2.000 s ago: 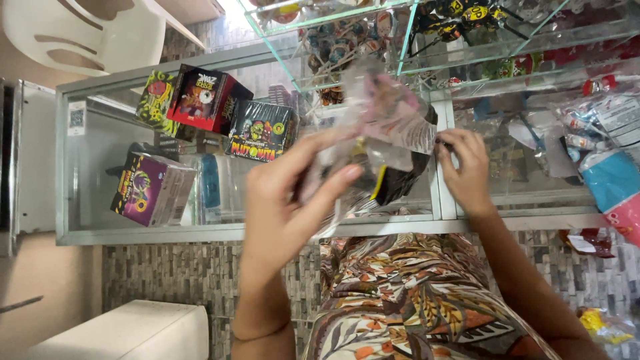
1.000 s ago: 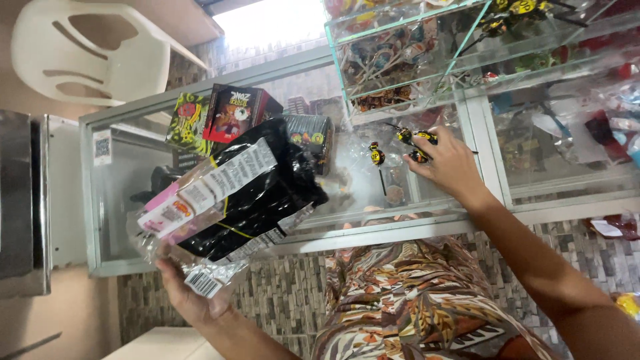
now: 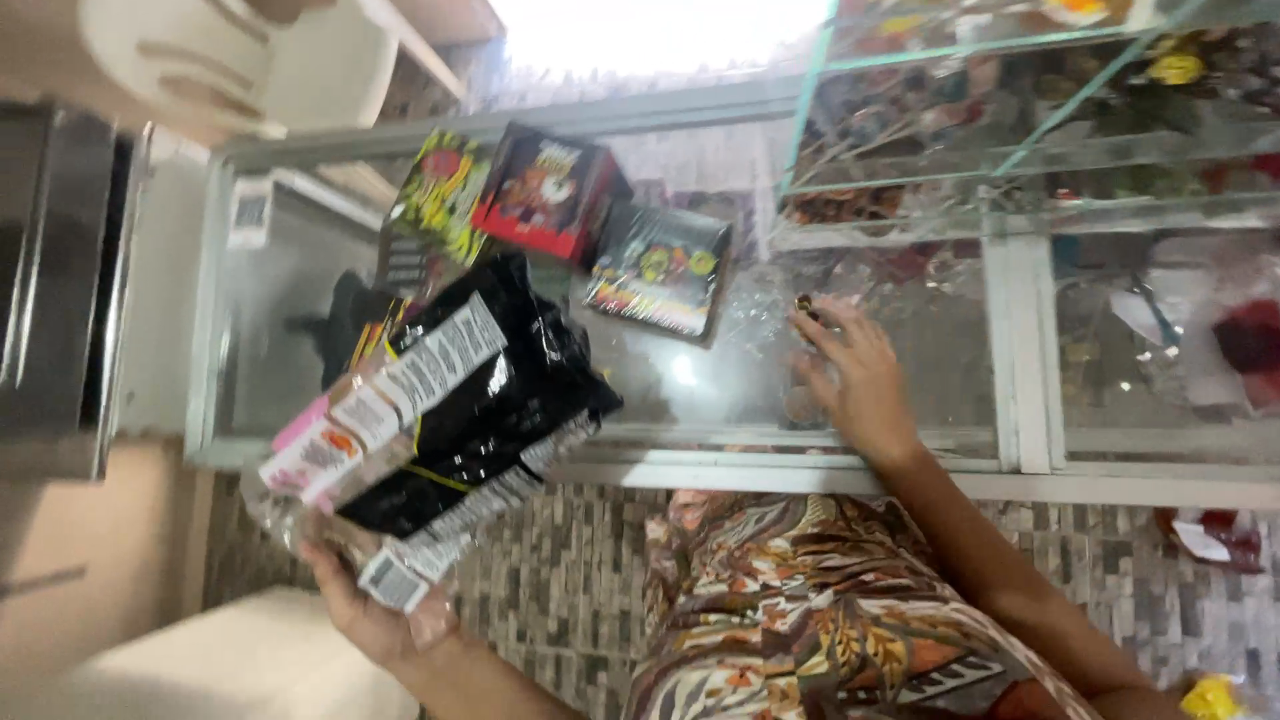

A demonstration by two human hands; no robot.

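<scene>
My left hand [image 3: 375, 605] grips the lower end of black and pink plastic packaging [image 3: 480, 400], held tilted over the front left of the glass counter. My right hand [image 3: 850, 370] is low over the glass, with a small dark item [image 3: 805, 308] at its fingertips; blur hides whether the fingers grip it. Between the hands, farther back, stands a black box with colourful print [image 3: 660, 265]. Beside it are a red and black box [image 3: 550, 195] and a black and green box [image 3: 435, 205], partly covered by the packaging.
A glass-walled bin of wrapped sweets [image 3: 900, 120] rises at the back right. The counter's metal frame [image 3: 1025, 350] crosses right of my right hand. A white plastic chair [image 3: 330, 60] stands at the far left. Wrapped goods [image 3: 1200, 330] show under the right glass.
The packaging has moved left from between my hands. The black and yellow lollipops seen by my right hand one second ago no longer show on the glass.
</scene>
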